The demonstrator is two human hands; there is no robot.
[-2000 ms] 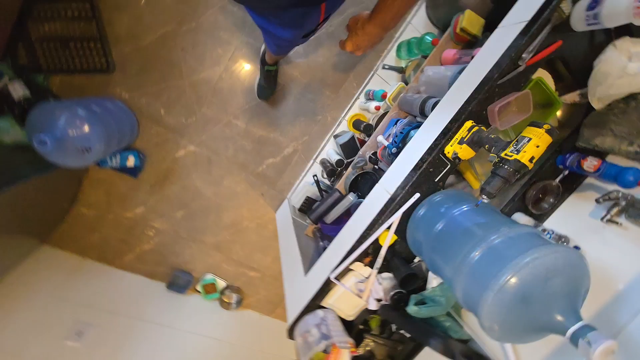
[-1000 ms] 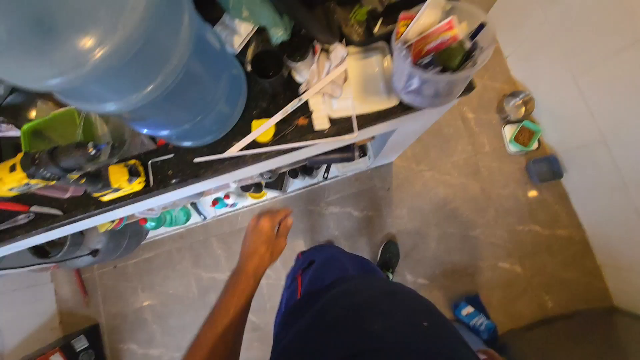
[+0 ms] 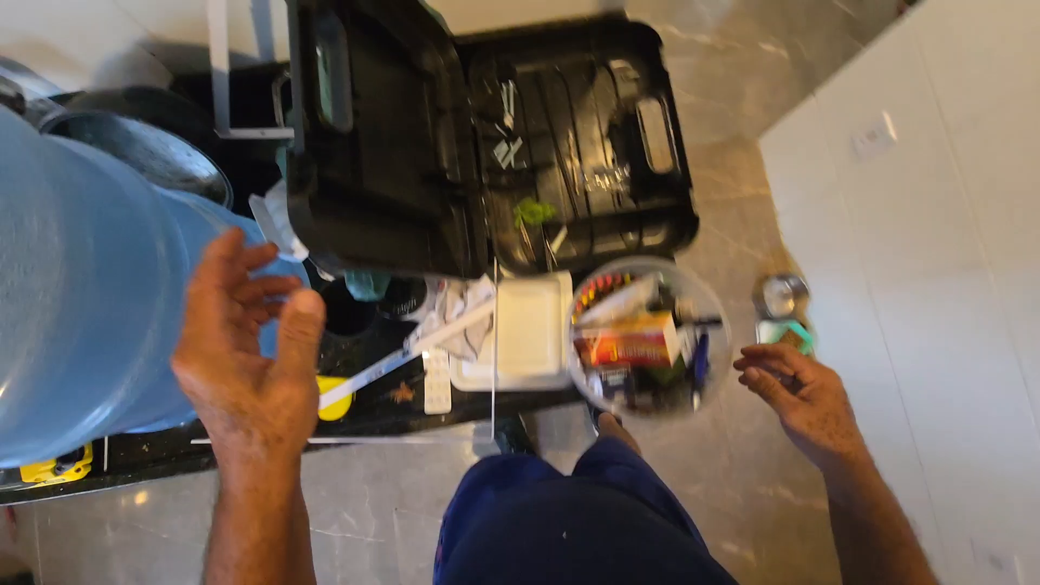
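My left hand [image 3: 252, 349] is raised with fingers apart and nothing in it, in front of the large blue water jug [image 3: 89, 284]. Off to the right, my right hand [image 3: 792, 398] hangs over the floor, empty, its fingers slightly curled. It is nearest to a clear round plastic tub [image 3: 581, 382] filled with small boxes, pens and packets. Beyond the tub lies a black plastic tool case [image 3: 390, 154], its lid up, with small metal pieces and a green scrap inside. Between the hands are a white plastic tray [image 3: 528, 333], a white strip [image 3: 447, 329] and a blister pack [image 3: 437, 382].
A metal pan [image 3: 146, 154] sits behind the jug. The yellow tool part [image 3: 57, 467] shows at the counter's lower left. A yellow round object [image 3: 333, 398] lies near the counter edge. Bowls [image 3: 782, 296] stand on the floor by the white wall [image 3: 918, 187].
The view has swung along the counter. Both my hands are now raised in view, where a second ago one forearm reached toward the counter's front. The open black case has come into view.
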